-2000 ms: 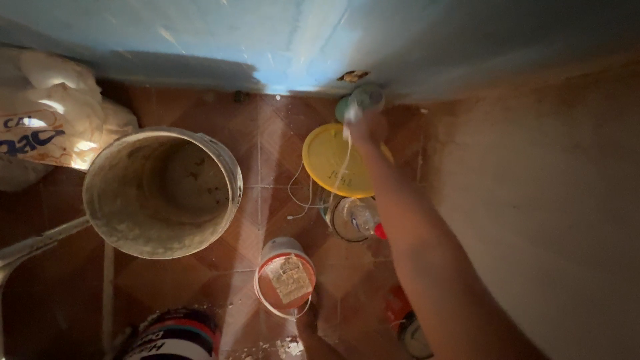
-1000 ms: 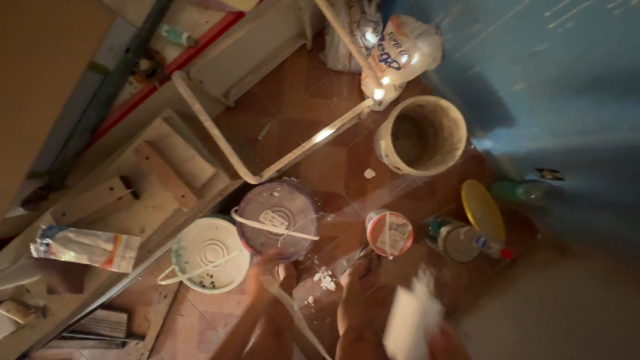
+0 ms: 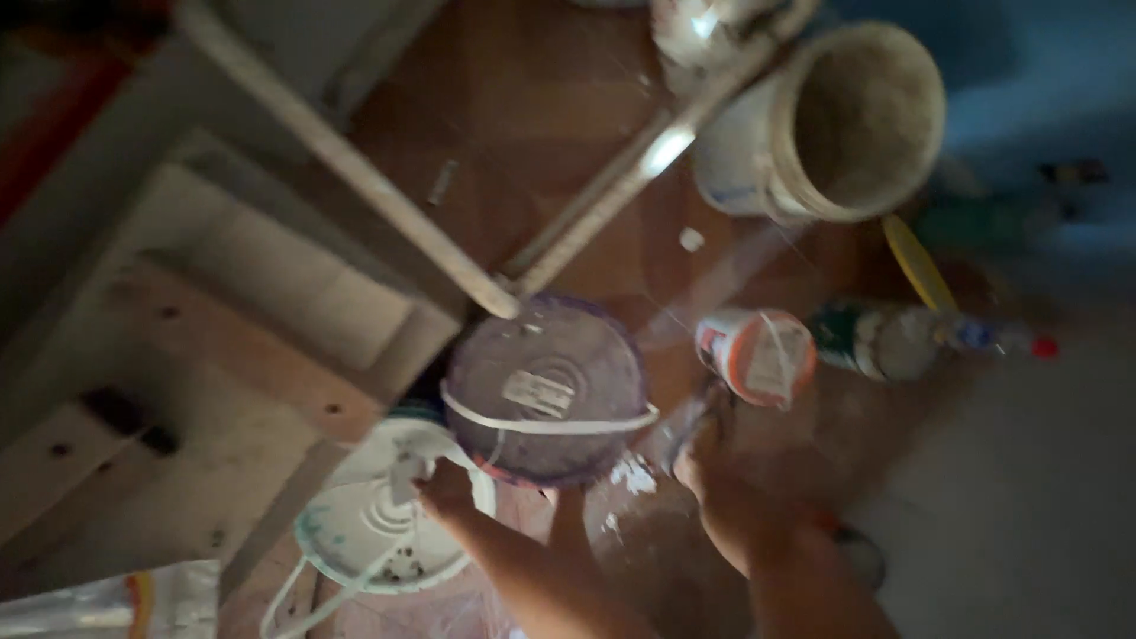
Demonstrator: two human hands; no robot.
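Observation:
My left hand point(image 3: 448, 493) is over the white bucket lid point(image 3: 355, 524), its fingers closed on a small pale object point(image 3: 406, 479), blurred, kind unclear. Right beside that lid lies a purple-rimmed bucket lid point(image 3: 550, 390) with a white handle across it. I see no sign of my right hand. My left foot point(image 3: 564, 506) is partly behind the left forearm. My right foot point(image 3: 697, 448) rests near a small white bucket with an orange-red rim point(image 3: 768, 359), beside white splatter point(image 3: 633, 475) on the tiled floor.
A large dirty white bucket point(image 3: 865, 124) stands at the upper right. A metal frame point(image 3: 355, 177) crosses above the lids. Wooden boards point(image 3: 257, 346) fill the left side. A clear bottle with a red cap point(image 3: 985, 337) and a yellow lid point(image 3: 919, 262) are at the right.
The view has swung away from the wall and come closer to the lids. My right hand, blurred with a white object one second ago, is out of view. A hand is now over the white lid.

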